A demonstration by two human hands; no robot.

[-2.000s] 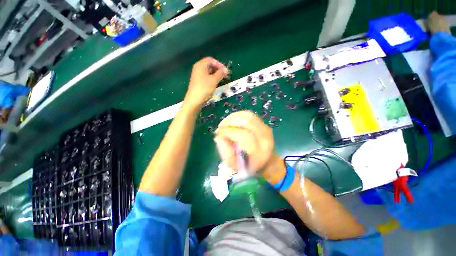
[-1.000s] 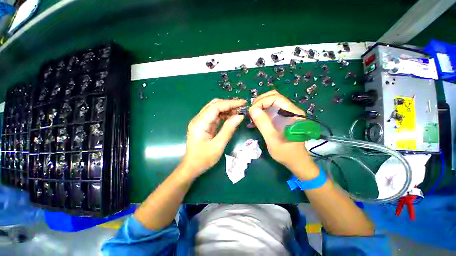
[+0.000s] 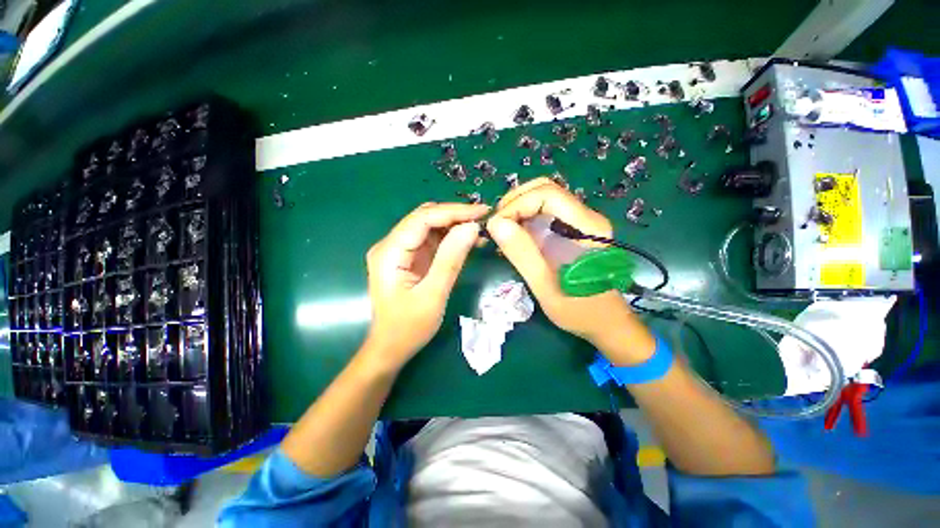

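Observation:
My left hand (image 3: pixel 415 278) pinches a small dark component (image 3: pixel 484 220) between thumb and fingertips, mostly hidden by the fingers. My right hand (image 3: pixel 551 253) meets it there and holds the dispensing syringe (image 3: pixel 558 248) in the palm. The syringe's green adapter head (image 3: pixel 598 270) sticks out at the back of the hand, with a clear air hose (image 3: pixel 711 309) running right. The needle tip is hidden by the fingers. Many more small components (image 3: pixel 636 165) lie scattered on the green mat and the white strip beyond my hands.
A crumpled white wipe (image 3: pixel 495 325) lies below my hands. Stacked black blister trays (image 3: pixel 250 309) stand at left. A grey dispensing controller (image 3: pixel 789 206) is at right, with a white cloth (image 3: pixel 866 328) and red clip (image 3: pixel 849 408) below it. A blue bin (image 3: pixel 917 88) is at upper right.
The left hand came back from the scattered components and now meets the right hand, with a component at the fingertips. The syringe turned so its green head points right.

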